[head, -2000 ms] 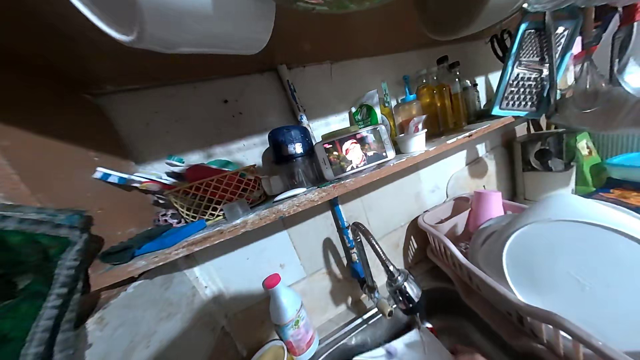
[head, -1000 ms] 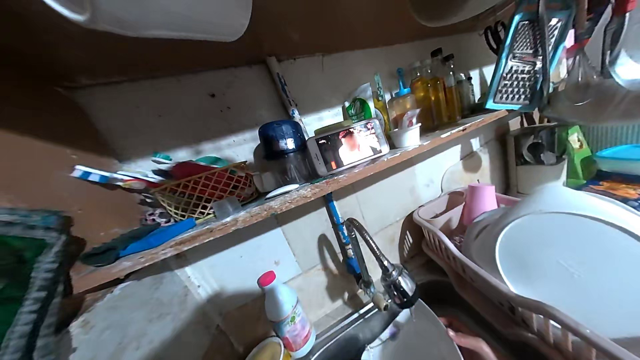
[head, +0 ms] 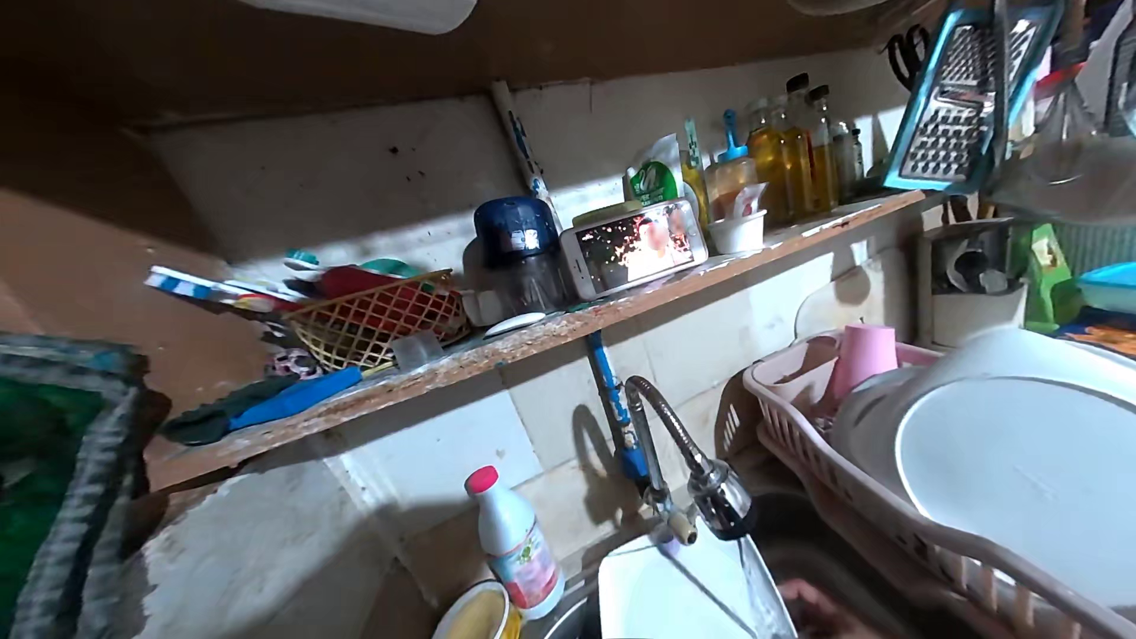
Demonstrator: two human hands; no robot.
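A white, flat, straight-edged dish or tray (head: 683, 590) stands tilted in the sink, under the flexible metal faucet (head: 719, 497). Water runs down near its right edge. My right hand (head: 821, 611) shows in part at the bottom, close beside that edge; its fingers are blurred and cut off by the frame, so its grip cannot be made out. My left hand is out of view. Left of the dish are a white bottle with a red cap (head: 519, 555) and a round tub (head: 479, 612) with yellowish contents.
A pink dish rack (head: 874, 515) holds a large white basin (head: 1021, 461) and a pink cup (head: 863, 359). The shelf (head: 532, 342) above carries a propped phone (head: 635, 247), a woven basket (head: 377, 319), a dark-lidded jar (head: 519, 240) and several oil bottles (head: 785, 160). A grater (head: 967, 98) hangs at upper right.
The white dish shows much more of its face under the faucet than one second ago. The greyish, round-edged surface seen there then is no longer visible.
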